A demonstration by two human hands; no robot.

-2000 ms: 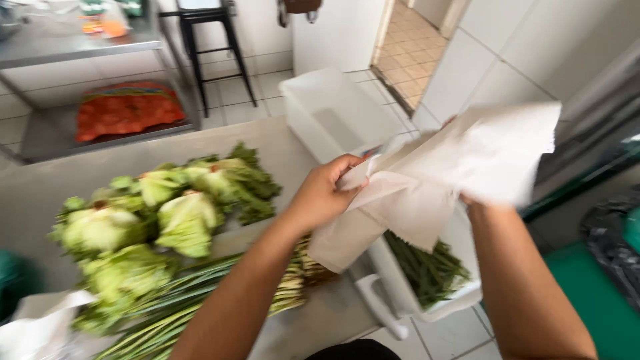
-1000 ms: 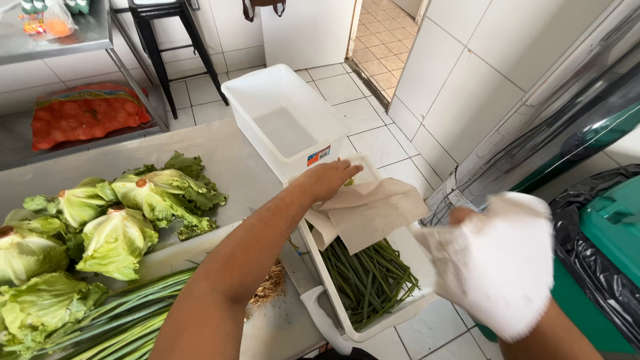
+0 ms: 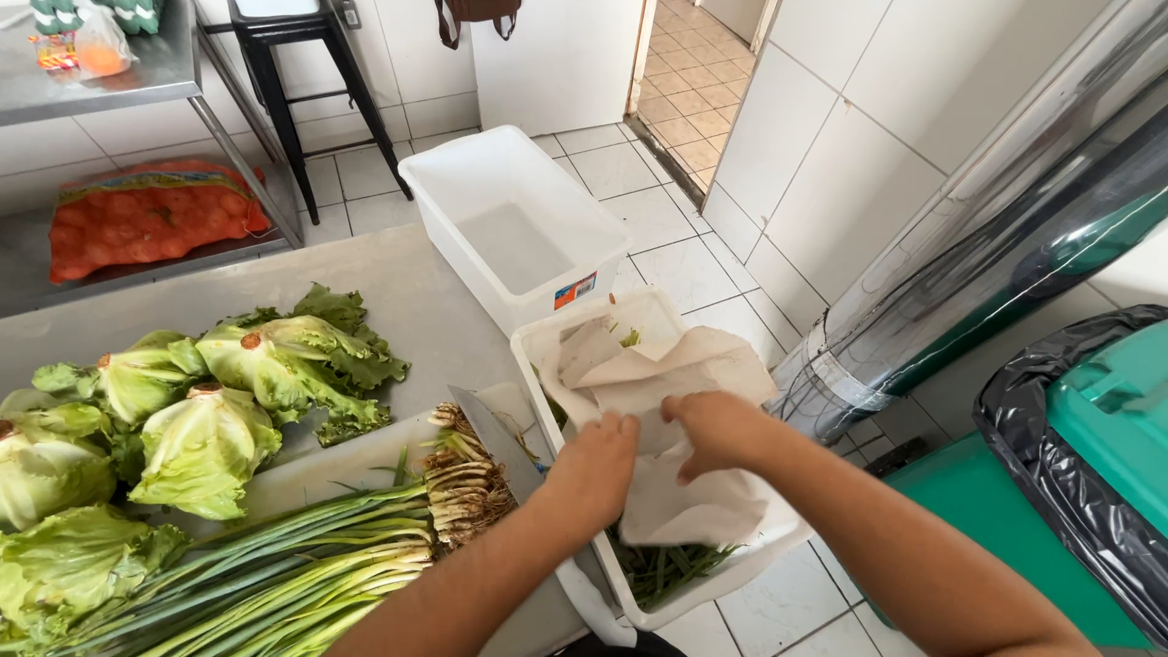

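Note:
Crumpled paper sheets (image 3: pixel 675 374) lie inside a white plastic bin (image 3: pixel 639 607), over cut green stalks (image 3: pixel 662 566) that show at the near end. My left hand (image 3: pixel 589 465) rests at the left edge of the paper; whether it grips the paper is unclear. My right hand (image 3: pixel 716 429) is over the middle of the sheets, fingers spread, holding nothing. Left of the bin, spring onions (image 3: pixel 310 557) with roots lie on a white cutting board (image 3: pixel 319 465). A knife (image 3: pixel 497 443) lies beside the roots, its white handle (image 3: pixel 589 598) reaching the bin's side.
Several lettuce heads (image 3: pixel 205 447) sit on the steel table (image 3: pixel 365 265) at left. Another white bin (image 3: pixel 516 224) stands beyond the first. A green trash bin (image 3: pixel 985 538) with a black liner is at right, beside a shiny metal pipe (image 3: pixel 912 292). A black stool (image 3: pixel 301 91) stands behind.
The paper that my right hand held at the right a second ago is now in the bin. My right hand has moved left over it. More of the stalks are covered.

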